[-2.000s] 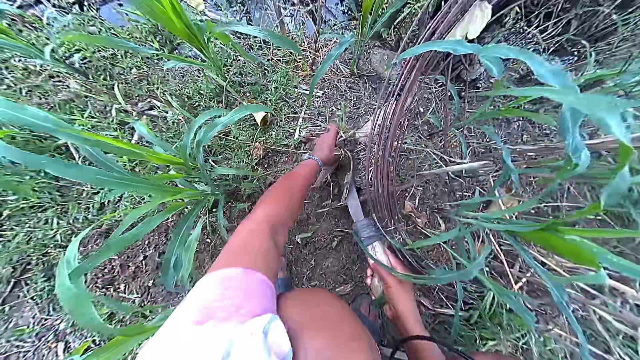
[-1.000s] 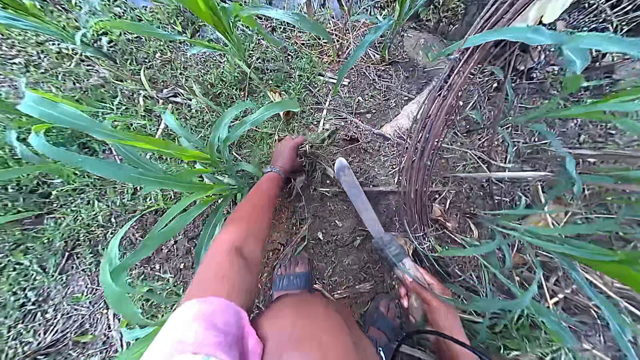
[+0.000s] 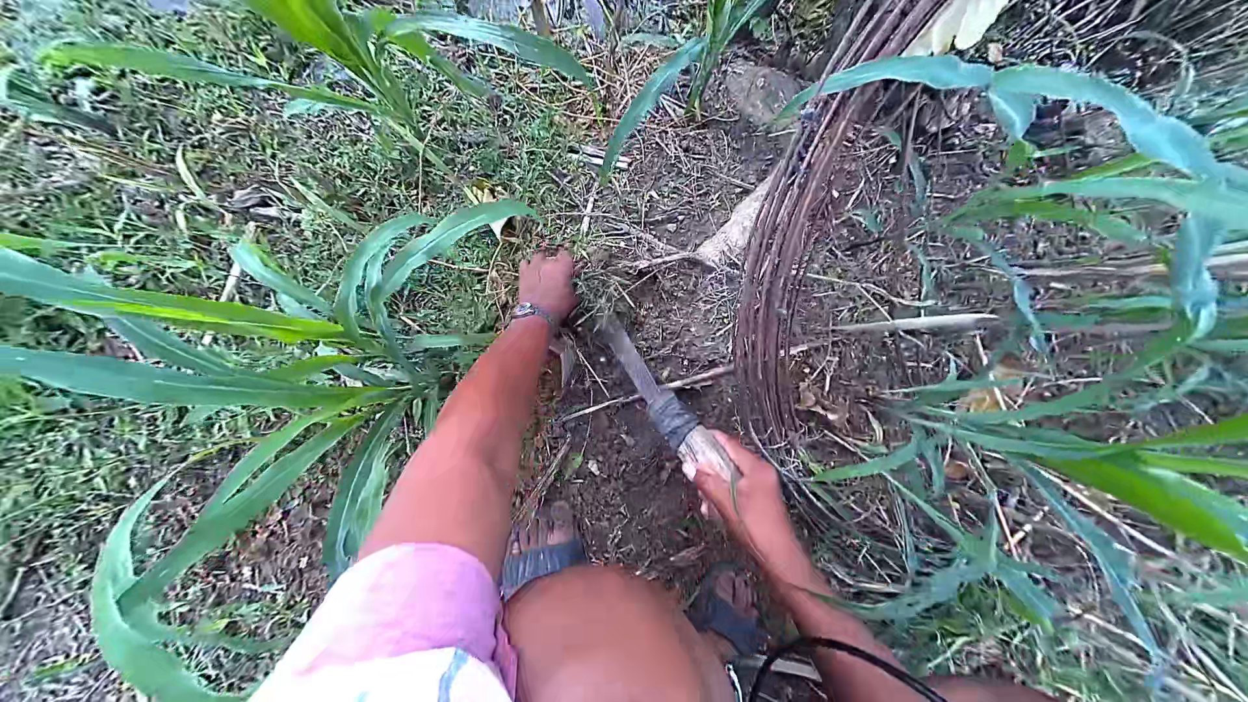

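Note:
My right hand (image 3: 743,487) grips the pale wooden handle (image 3: 710,453) of a long blade, bound with grey wrapping near the metal. The blade (image 3: 632,361) slants up and left, its tip low against the soil and weeds. Just left of that tip, my left hand (image 3: 548,285), with a band at the wrist, is closed at a tuft of grass and weeds (image 3: 604,283); the fingers are partly hidden, but they appear to hold the stems. Bare brown soil (image 3: 634,478) lies below the blade.
Leafy green maize-like plants stand at left (image 3: 390,390) and right (image 3: 1053,444). A curved bundle of thin brown stems (image 3: 780,263) arches right of the blade. A stone (image 3: 760,93) lies beyond, and a dry stick (image 3: 916,323) at right. My sandalled feet (image 3: 544,556) are below.
The blade, whose tip stood apart from my left hand a second ago, has moved left to the weeds beside it. Two seconds ago my left hand was nearer the brown stem bundle.

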